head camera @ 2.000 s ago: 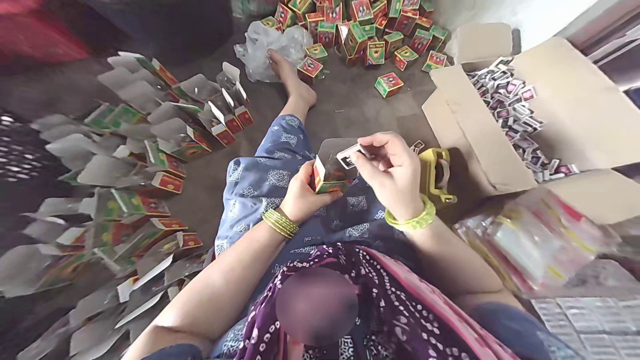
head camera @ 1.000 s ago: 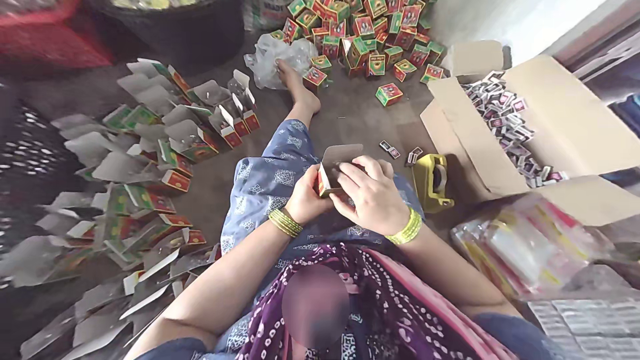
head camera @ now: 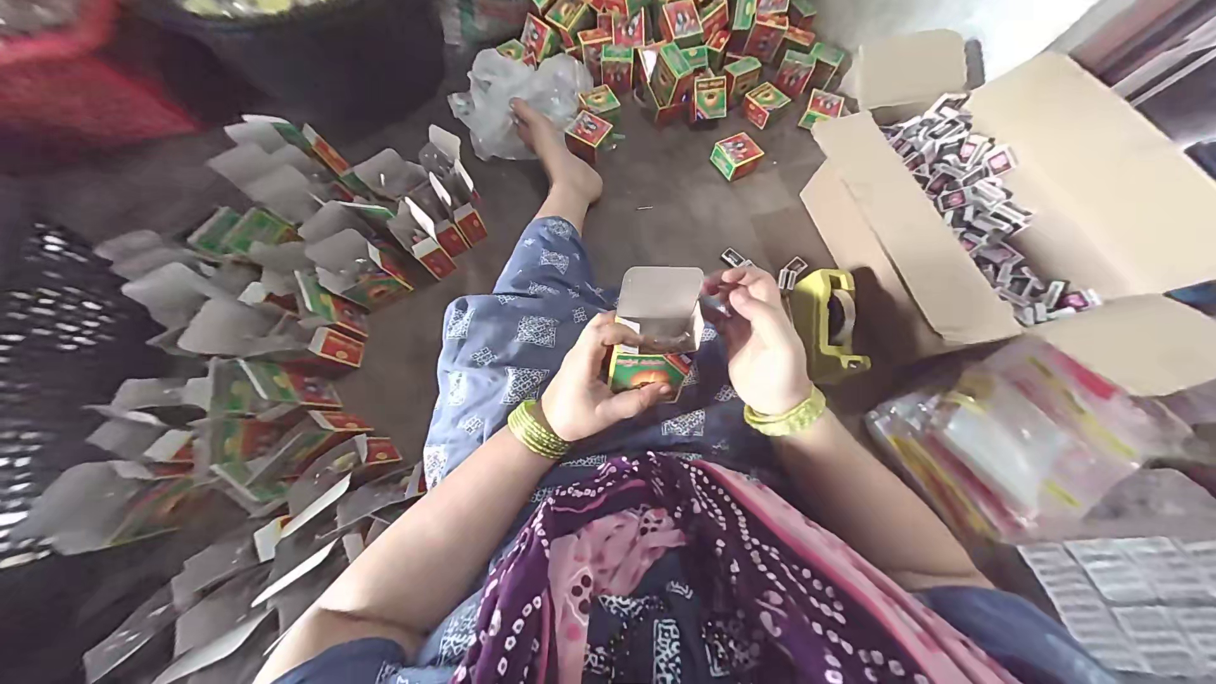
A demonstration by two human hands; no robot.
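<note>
My left hand (head camera: pixel 600 380) holds a small printed cardboard box (head camera: pixel 649 371), green, red and yellow, over my lap. Its pale grey lid flap (head camera: pixel 661 293) stands up. Just right of the box is my right hand (head camera: pixel 760 332), raised, its fingers bent and parted near the flap; nothing shows plainly between them. Beyond that hand, on the floor, lie small matchbox-like packets (head camera: pixel 791 273) beside a yellow tape dispenser (head camera: pixel 825 323). Many more such packets (head camera: pixel 983 204) fill part of a large open carton (head camera: pixel 902 237) at the right.
Many open printed boxes (head camera: pixel 334 350) stand at the left. Closed ones (head camera: pixel 737 156) are heaped at the top, near my foot and a clear plastic bag (head camera: pixel 522 100). Plastic packets (head camera: pixel 1026 437) and shrink-wrapped blocks (head camera: pixel 1130 589) lie at the right. A black tub (head camera: pixel 313 66) stands top left.
Two seconds ago my right hand held a small packet at the box. One second ago its fingers were over the open box; now the hand has moved off to the right of it.
</note>
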